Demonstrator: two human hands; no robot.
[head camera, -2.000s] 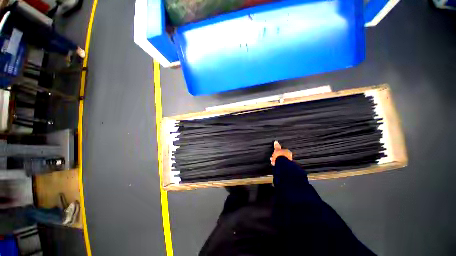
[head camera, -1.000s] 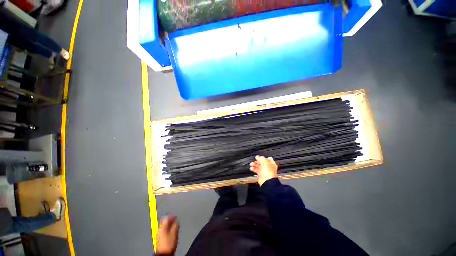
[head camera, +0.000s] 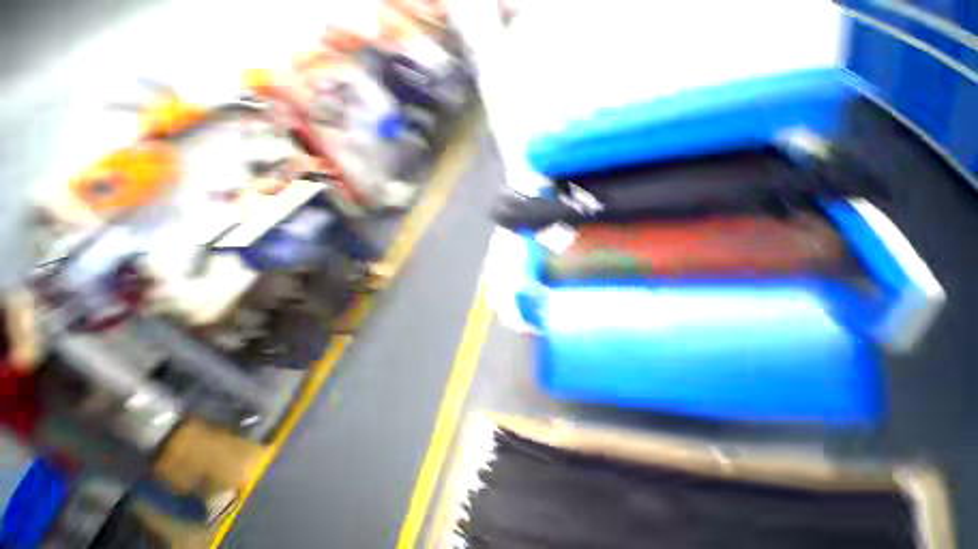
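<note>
Neither of my hands is in the picture. The wooden tray (head camera: 686, 456) lies on the floor at the bottom right, its near side cut off by the frame edge. It is full of long black strips (head camera: 665, 504), with a jagged row of strip ends at its left. Beyond it stands the blue and white machine with its sloping blue tray (head camera: 708, 349). A dark strip bundle (head camera: 697, 188) lies across the machine mouth, above the red-brown roller (head camera: 697, 247). The frame is strongly blurred.
Grey floor with yellow lines (head camera: 448, 413) runs beside the tray and machine. On the left are cluttered work tables, orange-topped machines (head camera: 127, 180) and a brown board (head camera: 204, 461), all blurred. Blue panels (head camera: 922, 64) stand at the top right.
The view has swung up and to the left, so the tray sits lower and the machine mouth now shows. Both hands, seen one second ago, have left the picture.
</note>
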